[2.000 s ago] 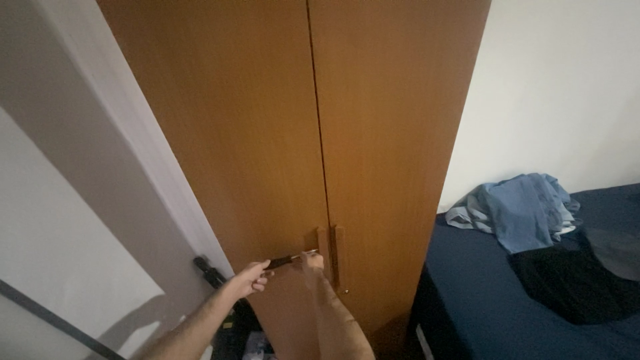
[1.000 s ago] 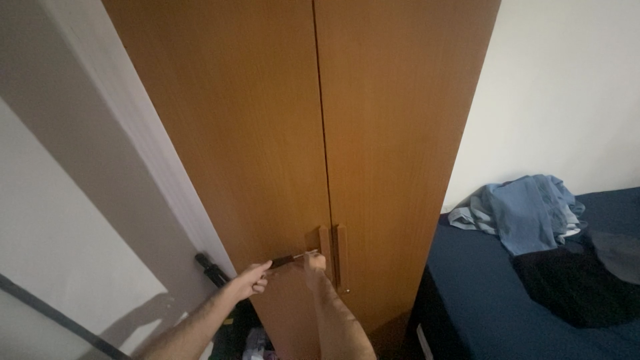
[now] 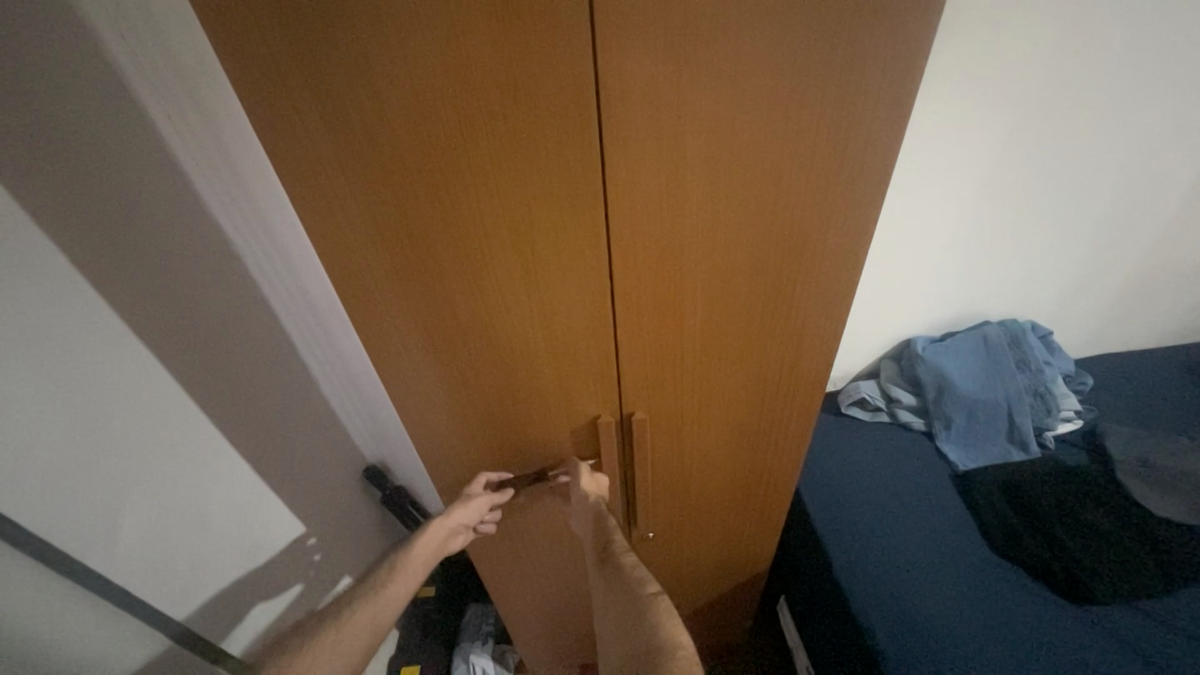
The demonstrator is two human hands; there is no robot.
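Observation:
Between my hands is a thin dark stick-like object point(image 3: 527, 480), held roughly level in front of the left door of a wooden wardrobe point(image 3: 487, 234). My left hand point(image 3: 478, 511) pinches its left end with thumb and fingers. At its right end my right hand point(image 3: 587, 483) closes on it, close beside the left door's wooden handle point(image 3: 608, 450); whether that hand touches the handle cannot be told. The matching handle point(image 3: 641, 469) on the right door stands just to the right. Both doors are closed. What exactly the dark object is cannot be made out.
A bed with a dark blue sheet point(image 3: 881, 544) is at the right, bearing crumpled blue clothes point(image 3: 984, 384) and a black cloth point(image 3: 1078, 525). Left of the wardrobe, a black tubular object point(image 3: 398, 497) leans by the wall, above dark items and a pale plastic bag point(image 3: 480, 642).

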